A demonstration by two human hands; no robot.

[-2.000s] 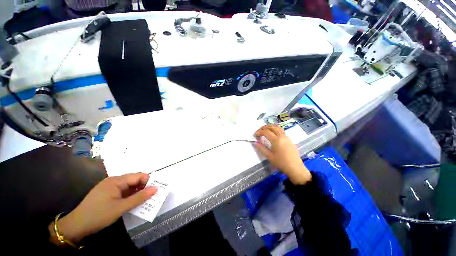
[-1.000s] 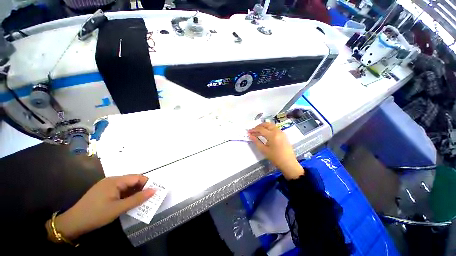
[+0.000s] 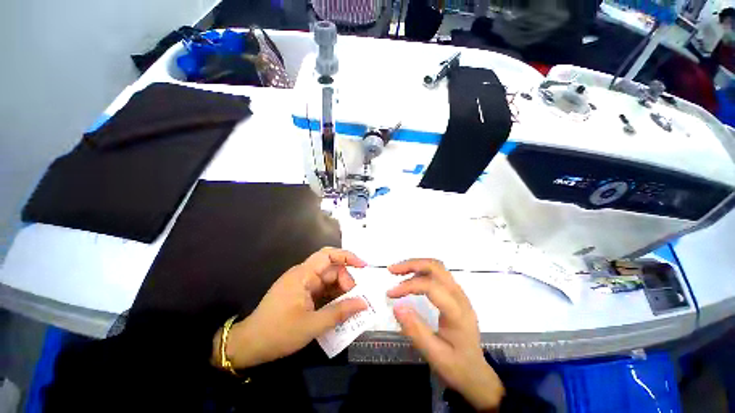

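My left hand [image 3: 300, 305] pinches a white printed care label [image 3: 348, 326] between thumb and fingers, in front of the needle area. My right hand [image 3: 435, 319] holds white label paper at its fingertips, touching or beside the left hand's label; whether it is a separate slip I cannot tell. A dark garment panel [image 3: 234, 234] lies flat on the table left of my hands, its right edge near the presser foot area. The sewing machine [image 3: 475, 161] stands behind my hands.
A pile of dark panels [image 3: 145, 161] lies at the left. A black fabric strip [image 3: 469, 129] hangs over the machine arm. A curled white label strip [image 3: 541, 270] lies on the bed at right, near a metallic tray [image 3: 662, 286]. A blue crate [image 3: 624, 387] is below.
The view has turned left, showing the needle area and panel pile. My right hand has come from the right end of the bed to my left hand, with white paper at its fingertips.
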